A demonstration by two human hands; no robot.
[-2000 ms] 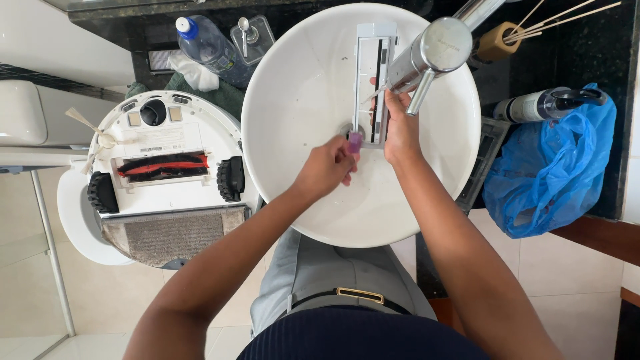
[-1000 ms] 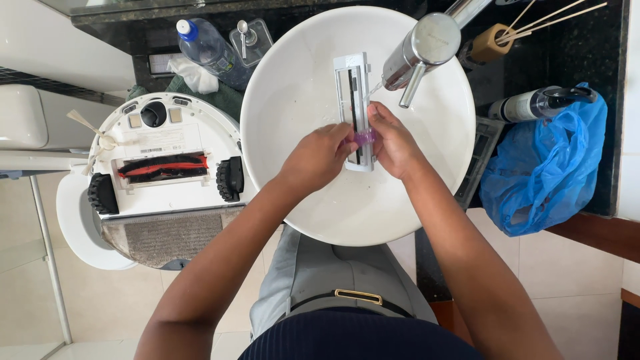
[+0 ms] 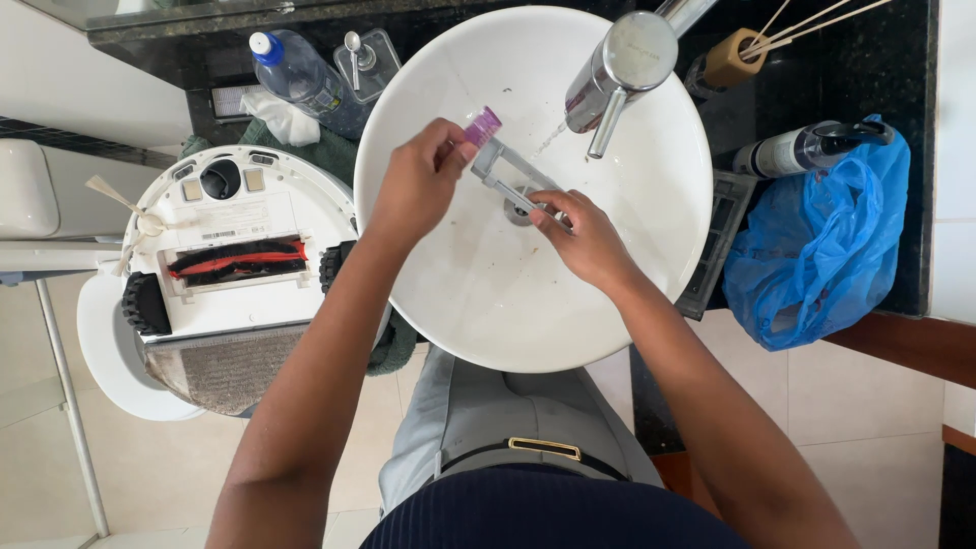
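My right hand (image 3: 583, 236) grips the lower end of a grey plastic frame (image 3: 526, 169), tilted over the drain of a white round basin (image 3: 473, 305). Between the thumb and fingers of my left hand (image 3: 427, 171) is a small purple brush (image 3: 484, 126), close to the frame's upper end; whether they touch I cannot tell. Water runs from the chrome faucet (image 3: 610, 76) beside the frame. Specks of debris dot the basin. Left of it, a white robot vacuum (image 3: 252, 305) lies underside up, its red and black roller brush (image 3: 238, 261) in place.
A blue-capped bottle (image 3: 293, 72) and a soap dispenser (image 3: 368, 65) stand behind the basin at left. To the right are a reed diffuser (image 3: 728, 61), a pump bottle (image 3: 785, 149), a blue plastic bag (image 3: 823, 236) and a dark grate-like part (image 3: 717, 244). A toilet is under the robot vacuum.
The frame, upright in the earlier frames, is now tilted, with its upper end toward the left. My left hand and the purple brush have moved up from its lower end to its upper end.
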